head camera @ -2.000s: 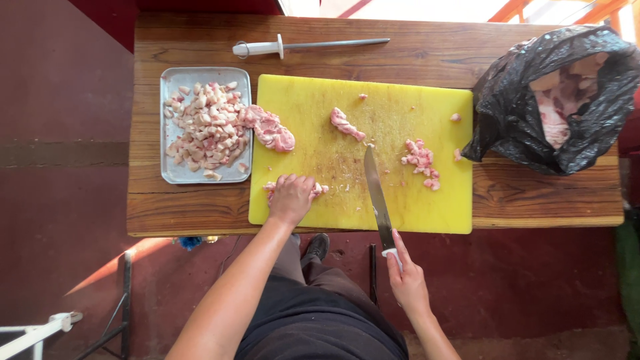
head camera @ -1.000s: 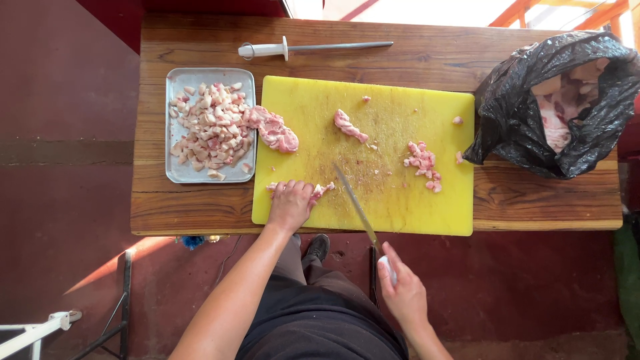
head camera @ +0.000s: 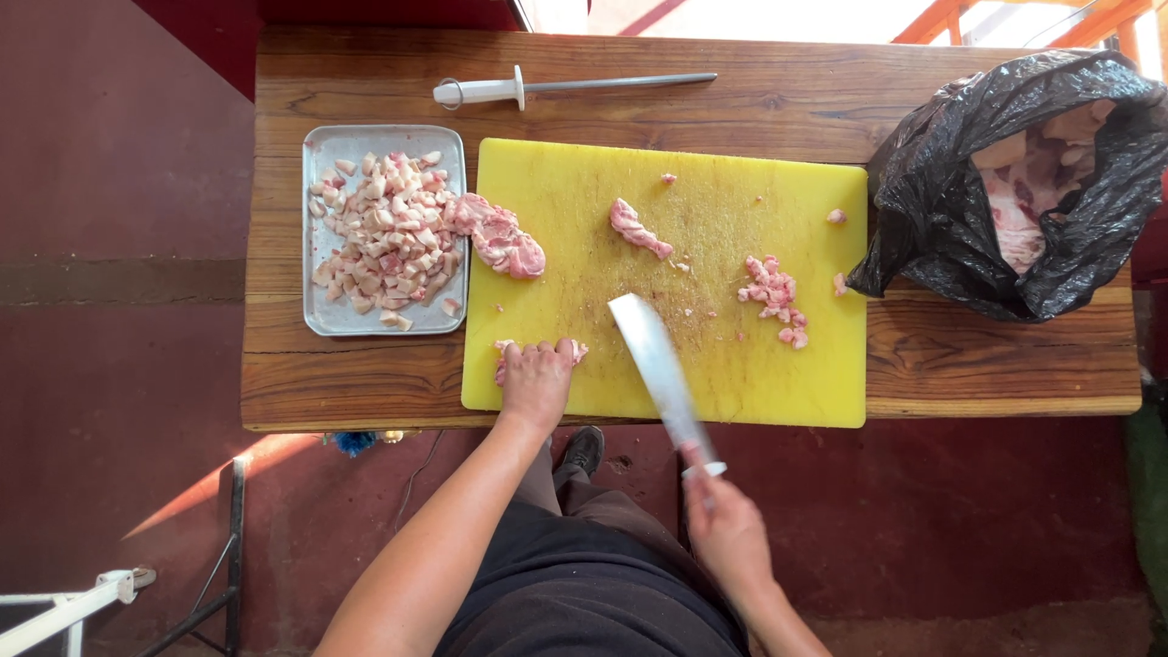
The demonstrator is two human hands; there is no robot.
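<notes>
My left hand (head camera: 537, 383) grips a piece of raw meat (head camera: 580, 350) on the lower left of the yellow cutting board (head camera: 566, 182); its ends show beside my fingers. My right hand (head camera: 727, 529) is closed around the white handle of a knife (head camera: 655, 360), slightly blurred, its wide blade slanting up and left over the board. A twisted meat strip (head camera: 639, 230) lies above the blade, and small meat pieces (head camera: 773, 289) are heaped to the right. A larger slab of meat (head camera: 500, 239) spans the board's left edge and the metal tray (head camera: 385, 139) of diced pieces.
A honing steel (head camera: 620, 82) with a white handle lies behind the board on the wooden table (head camera: 365, 397). At the right, a black plastic bag (head camera: 949, 182) stands open with large raw meat pieces (head camera: 1027, 201) inside, touching the board's right edge.
The knife has shifted in my right hand: its blade lay over the board two seconds ago, swung lower and left, and now shows its broad side. My left hand stays on the meat.
</notes>
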